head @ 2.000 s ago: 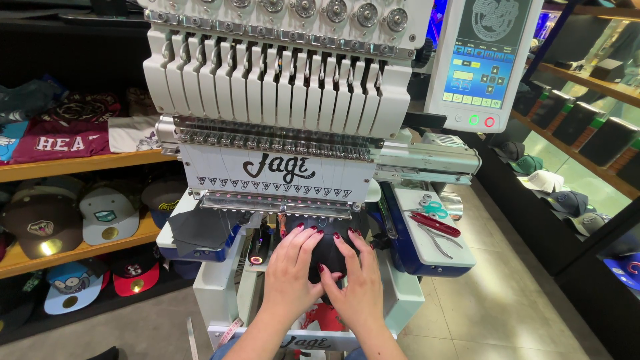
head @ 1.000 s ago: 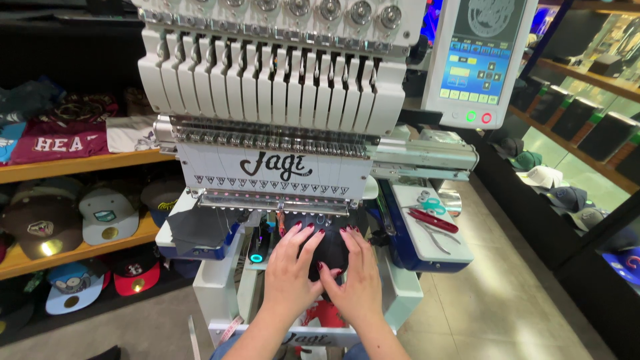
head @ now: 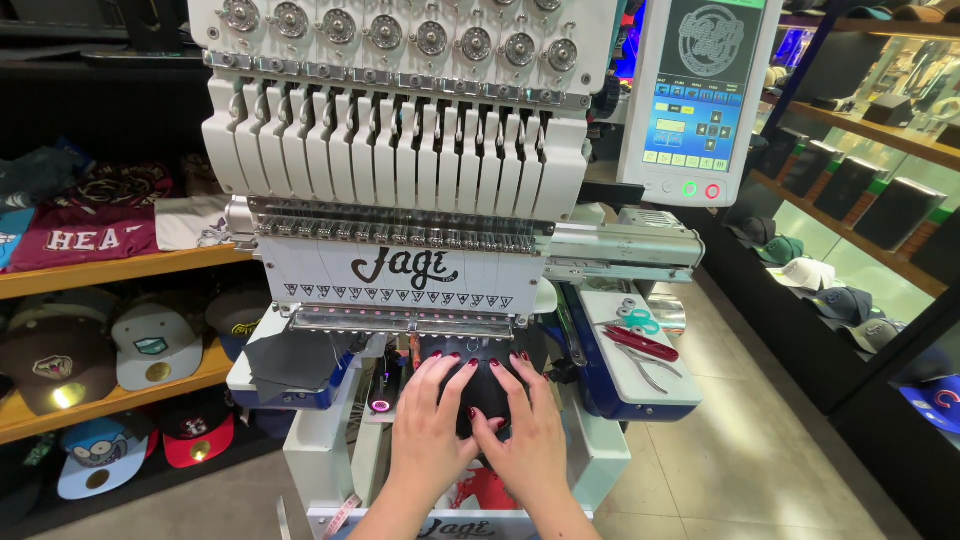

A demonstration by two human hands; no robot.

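A black cap [head: 484,386] sits under the needle row of a multi-needle embroidery machine [head: 397,262]. My left hand [head: 431,420] lies on the cap's left side with its fingers spread. On the right side rests my right hand [head: 526,424], fingers also spread, fingertips on the dark fabric. Both thumbs come close together at the front of the cap. Neither hand is closed around it. What lies beneath the palms is hidden. Above to the right, the control panel [head: 694,112] shows a round design.
Teal-handled scissors [head: 639,321], a red tool [head: 641,343] and metal pliers or nippers [head: 651,367] lie on the machine's right table. Black sheet material [head: 296,364] covers part of the left table. A small black device with a lit ring [head: 382,386] stands left of my hands. Caps fill side shelves.
My hands stay on the cap in nearly the same pose. The ring on the small black device is now pink-purple; it was cyan one second ago.
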